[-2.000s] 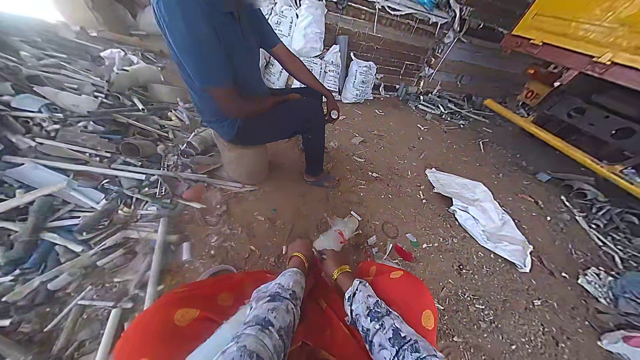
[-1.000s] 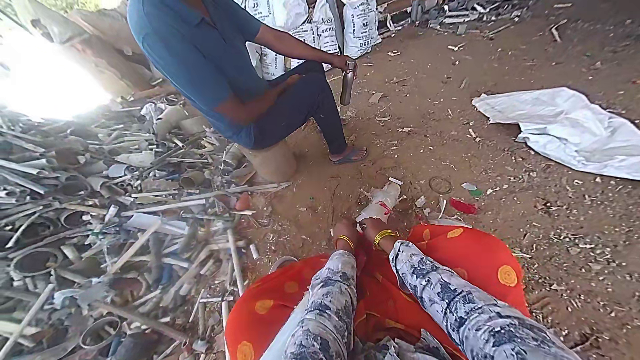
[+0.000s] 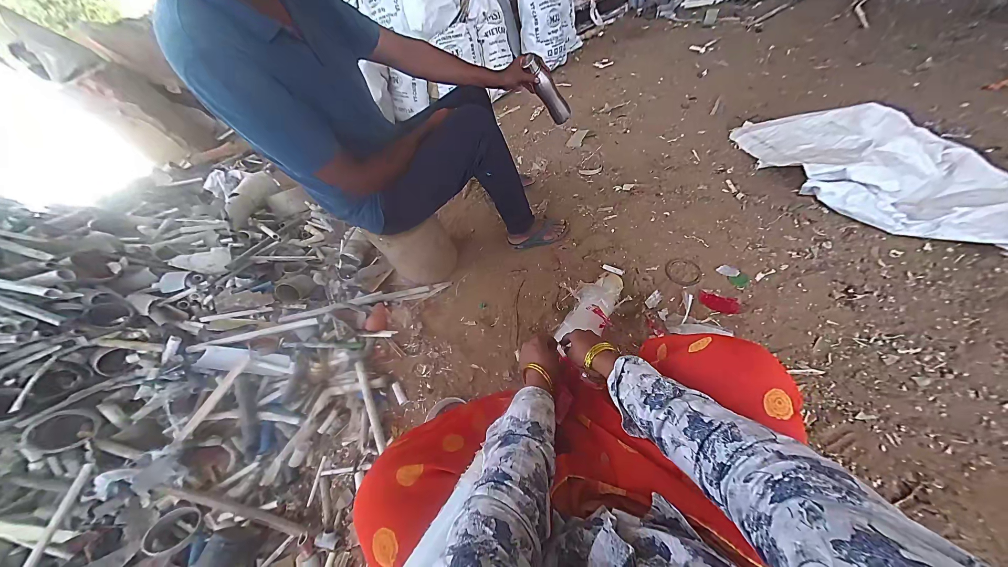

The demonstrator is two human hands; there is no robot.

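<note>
A whitish piece with red marks, perhaps a plastic-covered pipe [image 3: 592, 305], slants away from me just above the ground. At its near end are both of my hands, close together in front of the red cloth [image 3: 717, 366] over my knees. My right hand [image 3: 581, 345] is closed on that near end. My left hand [image 3: 539, 354] is beside it with fingers curled; what it holds is hidden. Yellow bangles circle both wrists.
A person [image 3: 315, 102] sits ahead on the left, holding a metal bottle [image 3: 546, 90]. Scrap pipes [image 3: 236, 346] are heaped at left. A white sheet [image 3: 874, 161] lies at right. Printed sacks [image 3: 543, 27] stand behind. Beside the piece are a red scrap [image 3: 720, 302] and a thin ring [image 3: 683, 272].
The view has turned, bringing more of the scrap heap into sight. The seated person's metal bottle now shows more fully. My hands remain together at the piece's near end.
</note>
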